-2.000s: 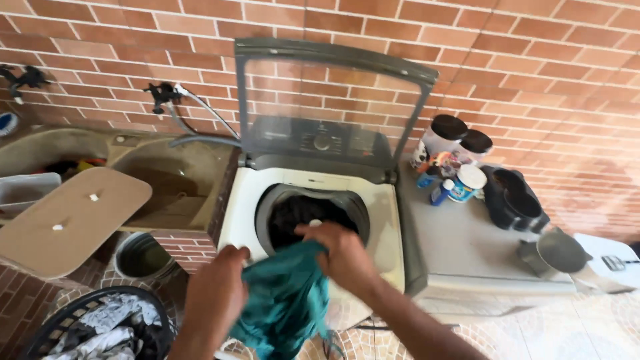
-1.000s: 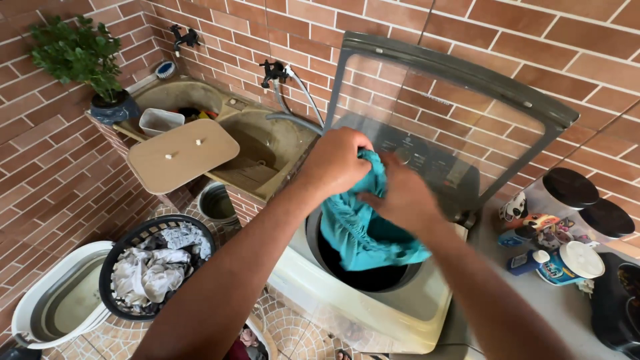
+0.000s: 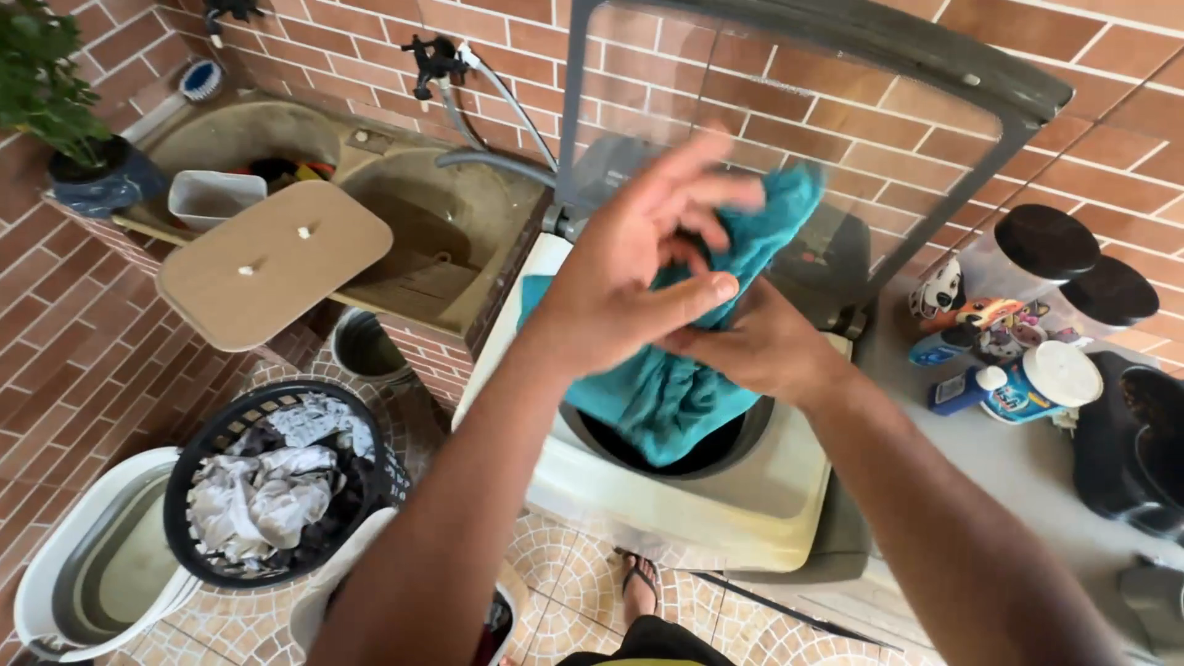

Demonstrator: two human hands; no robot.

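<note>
A teal cloth garment (image 3: 680, 407) is bunched above the open drum of a top-loading washing machine (image 3: 777, 518), whose lid (image 3: 832, 102) stands raised against the wall. My right hand (image 3: 763, 347) grips the garment near its middle, below its raised end. In front of the cloth is my left hand (image 3: 647, 259), blurred, with fingers spread and thumb out; it overlaps the garment, and whether it touches it is unclear. Part of the garment lies to the left behind my left wrist. The drum's inside is dark, mostly hidden by the cloth.
At left are a double sink (image 3: 435, 231), a beige board (image 3: 277, 264), a black laundry basket (image 3: 185, 555) of clothes and a white tub (image 3: 37, 592). Black-lidded containers (image 3: 1045, 242) and a white-lidded tub (image 3: 1062, 375) stand on the right surface. A potted plant (image 3: 55, 102) is at upper left.
Both hands were on the teal garment low at the drum's front; now it is raised over the drum, one end upward. My left hand's fingers have opened from around the cloth. The view has swung left.
</note>
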